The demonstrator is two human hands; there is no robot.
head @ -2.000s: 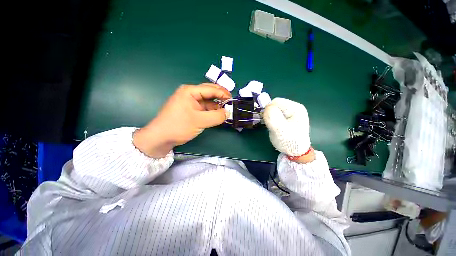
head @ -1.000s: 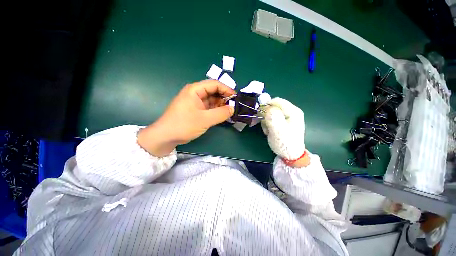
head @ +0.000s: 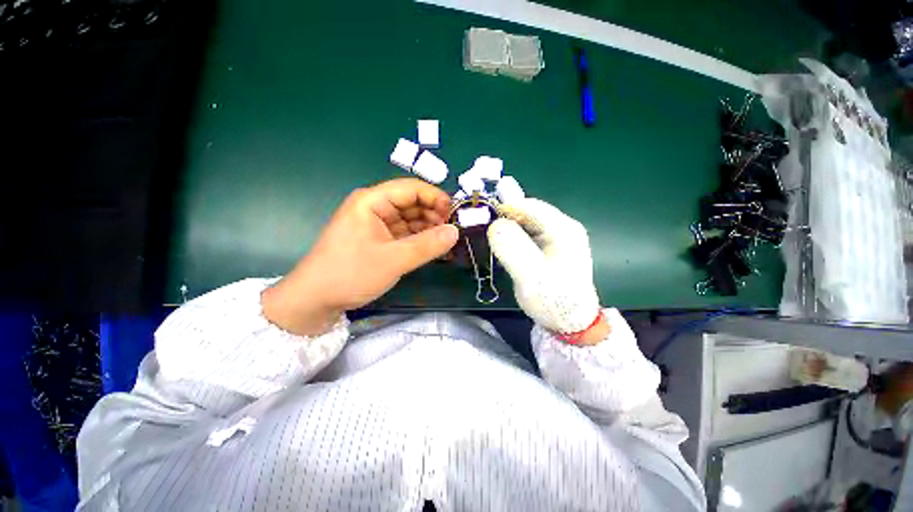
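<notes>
My bare left hand [head: 375, 245] and my gloved right hand [head: 546, 262] hold a round unit [head: 459, 210] between their fingertips. Its ring edge shows, and a white pad [head: 474, 215] lies in it. A black binder clip [head: 479, 250] is on the unit, its wire handle pointing down toward my body. My fingers hide the unit's sides. More white pads [head: 429, 166] lie loose on the green mat just beyond my hands, in two small groups.
Two pale translucent stacks [head: 489, 50] and a blue pen-like stick [head: 586, 90] lie near the white rail [head: 601, 34]. A heap of binder clips [head: 739, 215] and a plastic-wrapped parts pack [head: 851, 210] are at right. A blue bin [head: 125, 350] holds clips at lower left.
The clip's black body faced up between my hands; now its handle points toward my body and the ring with the white pad shows. My view has shifted slightly.
</notes>
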